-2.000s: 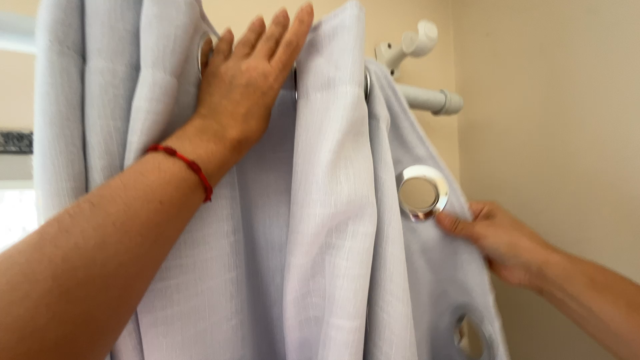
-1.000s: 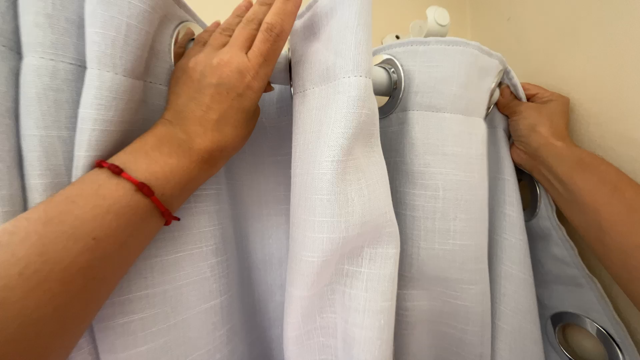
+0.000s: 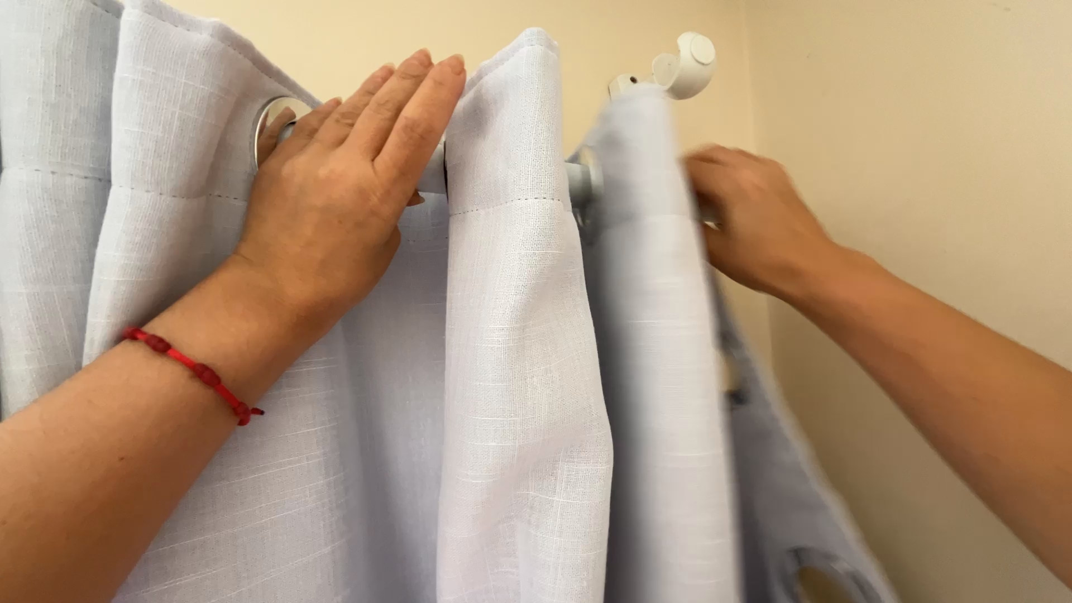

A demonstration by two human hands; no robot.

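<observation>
A pale grey-white grommet curtain (image 3: pixel 528 352) hangs in folds on a light-coloured curtain rod (image 3: pixel 579 184). My left hand (image 3: pixel 335 180), with a red cord bracelet at the wrist, lies over the rod beside a silver grommet (image 3: pixel 270 138); its thumb is behind, so it seems to hold the rod. At the right, my right hand (image 3: pixel 749 218) grips around the rod's end at the curtain's blurred outer fold; its fingertips are partly hidden. Lower right, another grommet (image 3: pixel 825 578) hangs off the rod in the loose curtain edge.
A white open rod bracket (image 3: pixel 688 65) is fixed to the beige wall (image 3: pixel 904 126) above and behind the rod. The room corner runs down just right of the bracket.
My right hand has drawn the curtain's loose part onto the rod's end; one second ago it held that cloth farther right, spread wide. My left hand keeps its place on the rod.
</observation>
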